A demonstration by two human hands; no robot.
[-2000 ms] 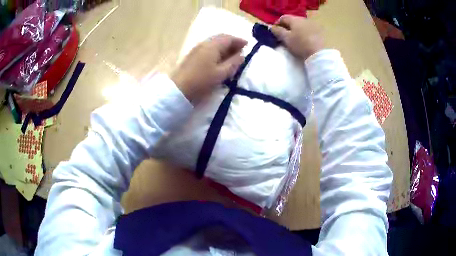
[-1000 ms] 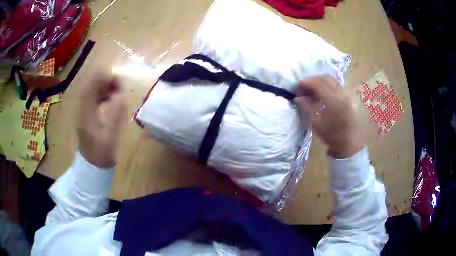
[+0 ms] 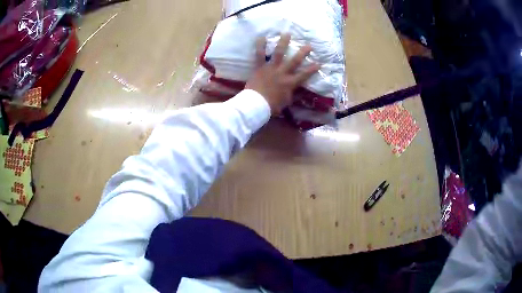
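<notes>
A bundle of bagged garments [image 3: 232, 51], white on top with red edges, lies at the top centre of the table. A thin dark strip crosses its far part. My left hand [image 3: 281, 74] rests palm down on its near part, fingers spread, gripping nothing. A dark tying strip [image 3: 380, 102] runs from the bundle's right corner past the table edge. My right hand is out of the picture; only its white sleeve shows at the lower right.
Thread snips [image 3: 376, 196] lie right of centre. A sticker sheet [image 3: 395, 127] lies near the right edge. At left are yellow sticker sheets [image 3: 18, 166], a loose dark strip [image 3: 62, 103] and a red tub [image 3: 64, 64] with red packets. A red packet [image 3: 456, 203] shows beyond the right edge.
The bundle now lies farther up in the picture. My left hand has come from the left onto it. My right hand has left the picture. Snips now show on the table.
</notes>
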